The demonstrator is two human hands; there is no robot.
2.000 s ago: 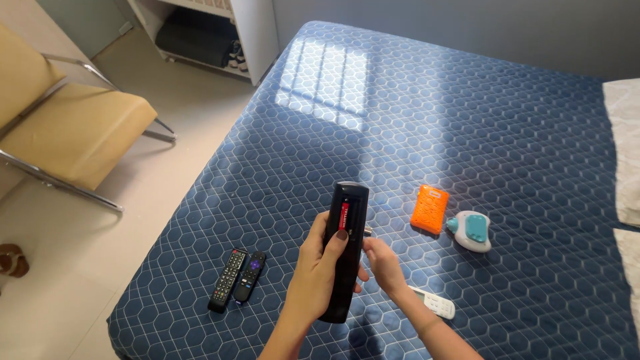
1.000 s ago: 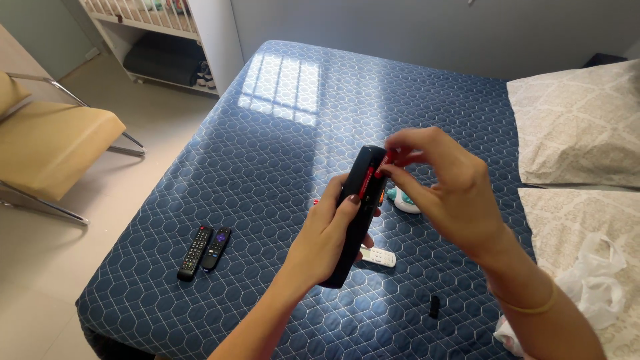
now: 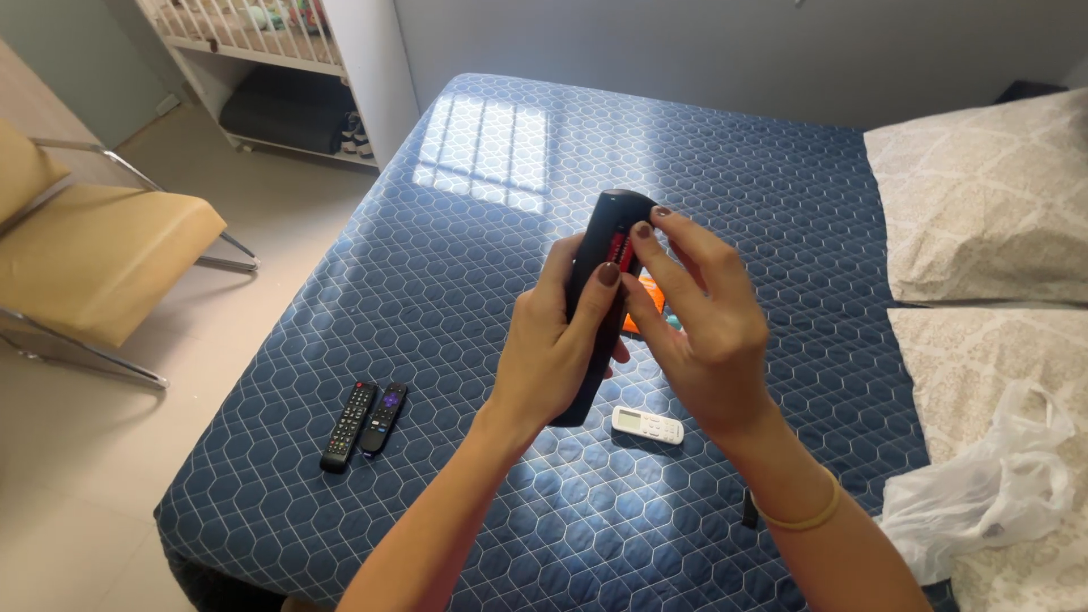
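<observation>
My left hand (image 3: 557, 327) is closed around a black remote control (image 3: 586, 374), held tilted above the bed with its battery compartment facing me. Red batteries (image 3: 620, 248) show in the compartment, beside my left thumb. The fingertips of my right hand (image 3: 710, 319) touch the compartment and the remote's right edge; whether they pinch anything is hidden. Below the hands a white remote control (image 3: 648, 425) lies on the blue quilted bedspread (image 3: 476, 518). Two black remotes, a longer one (image 3: 348, 425) and a shorter one (image 3: 384, 418), lie side by side at the left.
An orange object (image 3: 648, 299) lies partly hidden behind my hands. A small black piece (image 3: 750, 510) is by my right wrist. Pillows (image 3: 986, 200) and a white plastic bag (image 3: 977, 493) are at the right. A yellow chair (image 3: 102, 246) and white crib (image 3: 365, 76) stand beyond the bed's left side.
A second ago my right hand was raised at the remote's upper end with something red at its fingers; now its fingertips are down on the compartment. The view has shifted right since the oldest frame.
</observation>
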